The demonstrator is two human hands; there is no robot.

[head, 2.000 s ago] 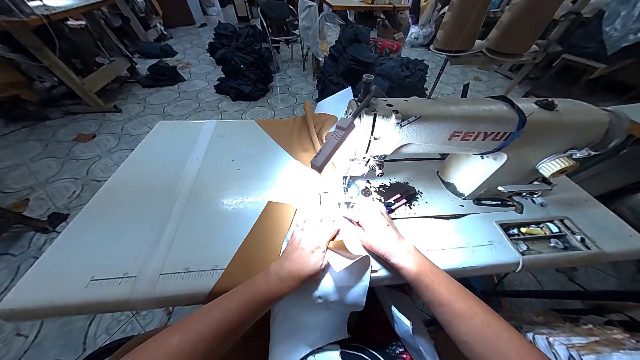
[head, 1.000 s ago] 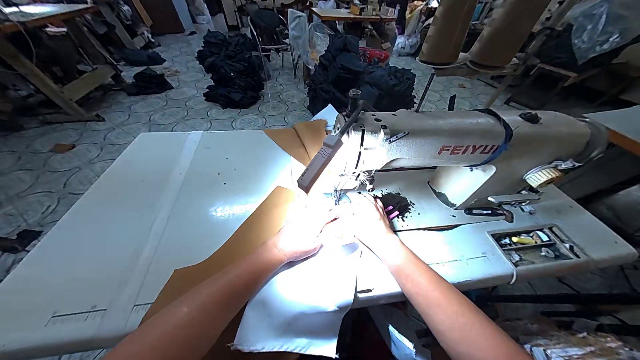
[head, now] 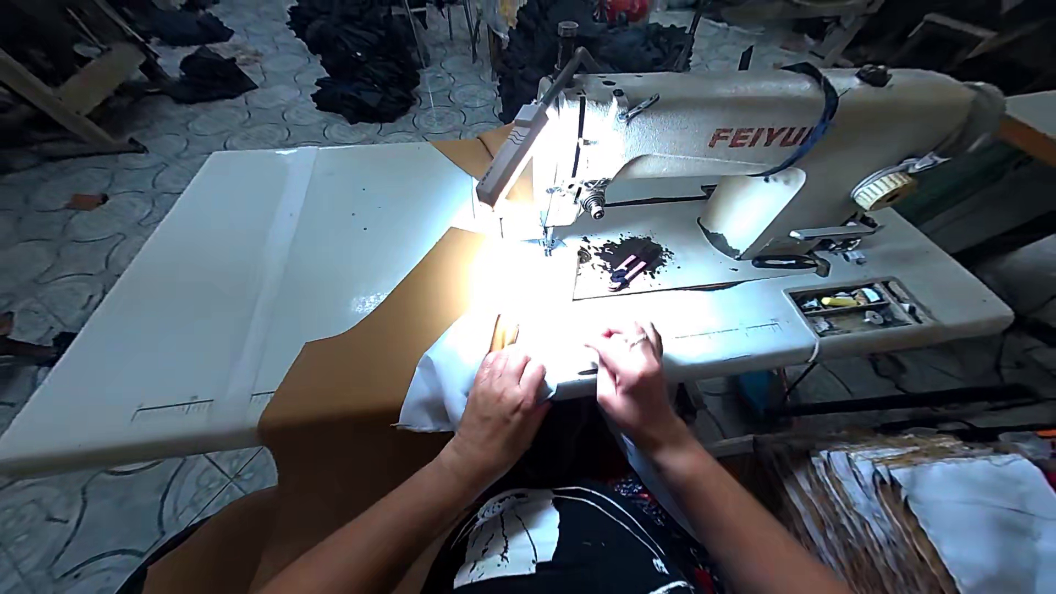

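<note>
At the front edge of the sewing table, my left hand holds down white fabric over brown fabric. The brown piece runs from near the needle down over the table edge toward my lap. My right hand is closed on white cloth at the same edge, a short way to the right. Both hands lie in front of the presser foot of the white Feiyue industrial sewing machine. Glare from the lamp hides the fabric between foot and hands.
Pink-and-dark thread snips lie by dark scraps on the machine bed. A recessed tray holds small items at the right. Stacked fabric pieces sit low at the right. Dark cloth piles lie on the tiled floor behind.
Both hands have moved from close by the needle back to the table's front edge, and they are farther apart. The white fabric has shifted with my left hand. The view has tilted down.
</note>
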